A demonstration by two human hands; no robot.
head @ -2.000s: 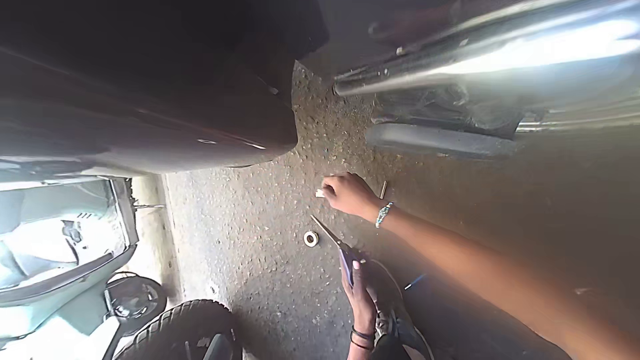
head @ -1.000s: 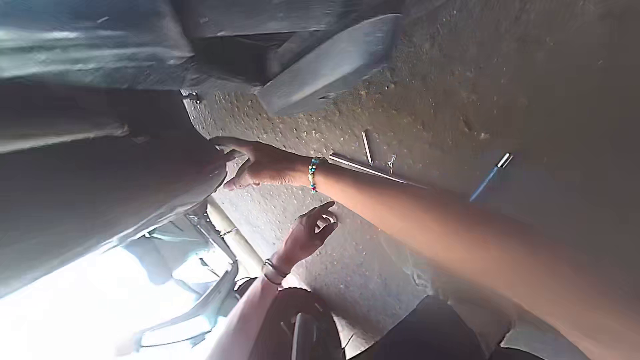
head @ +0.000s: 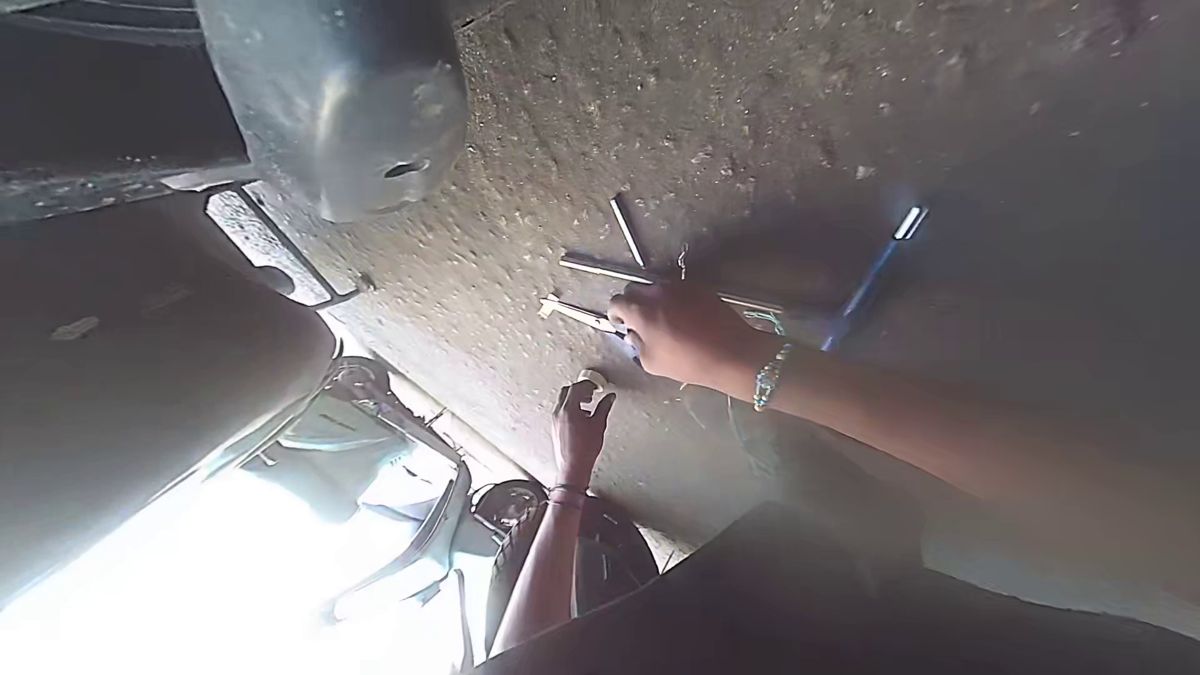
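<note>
My right hand (head: 689,333), with a beaded bracelet, has its fingers curled around the blue handle of what looks like a pair of scissors (head: 583,316). The metal blades point left, low over the ground, with a small tan piece (head: 547,306) at the tip. Most of the handle is hidden by my fingers. Below and left of it, my left hand (head: 581,427), with dark bands at the wrist, has thumb and fingers around a small pale roll (head: 592,380), apparently tape.
Metal rods (head: 605,269) lie beyond my right hand, with a short rod (head: 626,231) near them. A blue-shafted tool with a shiny metal end (head: 909,223) is at right. Dark vehicle panels (head: 159,356) fill the left; a wheeled vehicle (head: 412,478) stands in bright light below.
My right hand has moved from the dark panel to the scissors, which my left hand held two seconds ago. My left hand, empty a second ago, is now at the roll. The view has shifted strongly.
</note>
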